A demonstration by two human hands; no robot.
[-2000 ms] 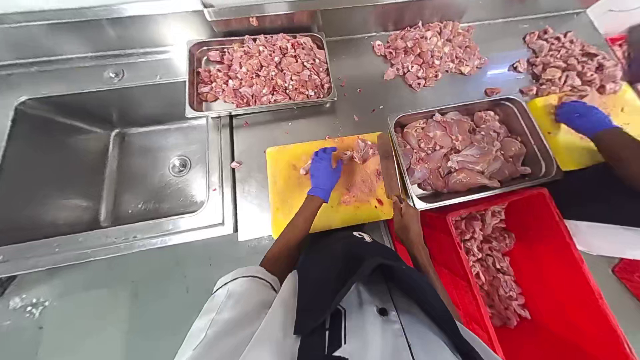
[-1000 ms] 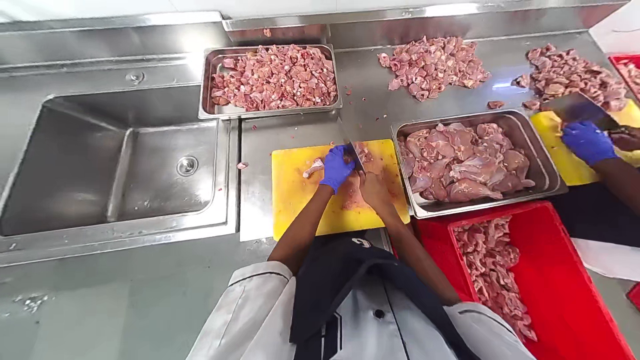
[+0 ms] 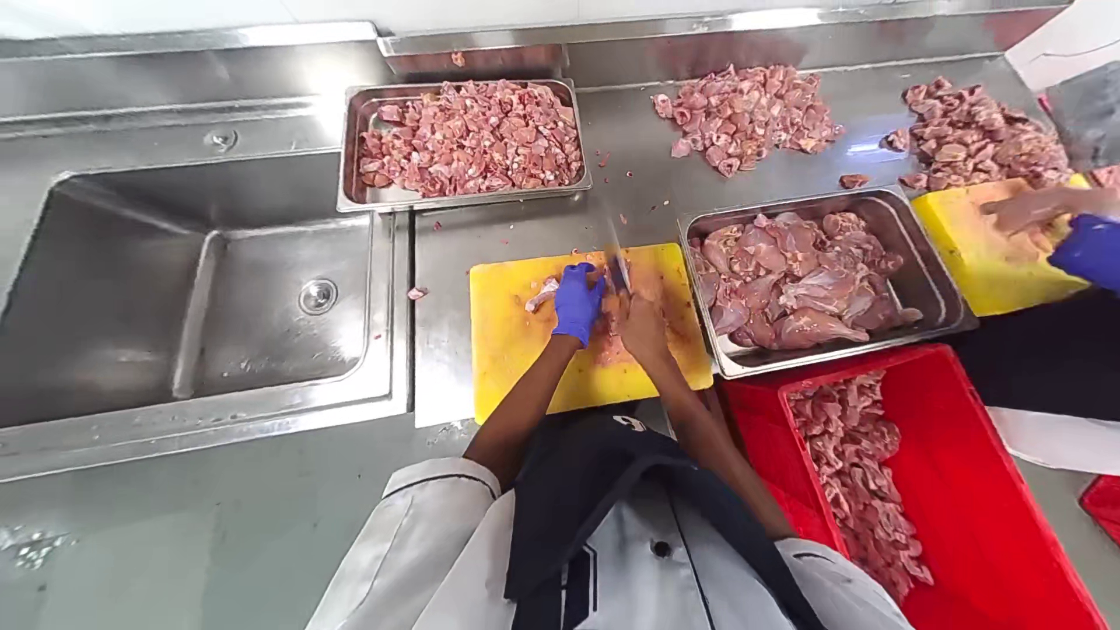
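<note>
My left hand (image 3: 577,303), in a blue glove, rests on raw chicken on the yellow cutting board (image 3: 516,367); its exact hold is hidden. Just left of its fingers lies a chicken bone end (image 3: 542,295). My bare right hand (image 3: 641,325) is closed on a knife (image 3: 620,269), whose blurred blade points away from me, close beside the gloved fingers. Chicken legs (image 3: 809,284) fill a steel pan (image 3: 945,306) touching the board's right side. Cut chicken pieces (image 3: 477,140) are heaped in another steel pan (image 3: 350,179) beyond the board.
A steel sink (image 3: 114,324) is at left. Piles of cut chicken (image 3: 752,118) and more chicken (image 3: 980,140) lie on the back counter. A red crate (image 3: 971,490) holds chicken trimmings (image 3: 862,472). At right, a co-worker's hands (image 3: 1094,245) are over another yellow board (image 3: 958,236).
Two seconds ago my right hand was low by the board's right edge with the knife; it has since come over the board beside my left hand. The co-worker's hands have moved too.
</note>
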